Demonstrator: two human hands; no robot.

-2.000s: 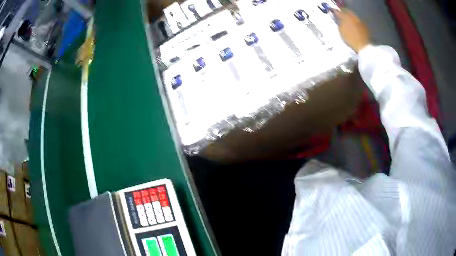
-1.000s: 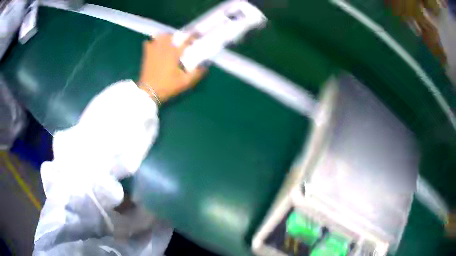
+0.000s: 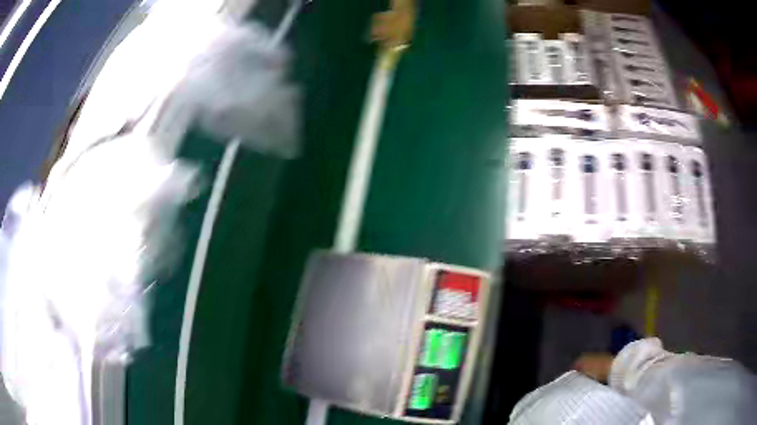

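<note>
A counting scale with a bare grey pan (image 3: 357,328) and lit green displays sits on the green line at the lower middle. White smartwatch boxes (image 3: 618,187) fill an open brown shipping carton (image 3: 573,270) at the upper right, with shiny clear film at their near edge. A small part of my right hand (image 3: 593,365) shows at the lower right beside its white cuff; its fingers are hidden behind the other white sleeve, so its grip cannot be told. My left hand is not visible; only a sleeve shows at the bottom.
The green line (image 3: 274,216) runs up the picture with white edge strips. A large, blurred whitish mass (image 3: 91,241), perhaps bags or film, fills the left side. A yellowish blurred object (image 3: 393,26) stands at the top. Grey floor with a yellow line lies at the right.
The view has swung, bringing the filled carton back in at the right. My left hand, which held a white box over the line, has gone out of sight. The whitish mass now shows.
</note>
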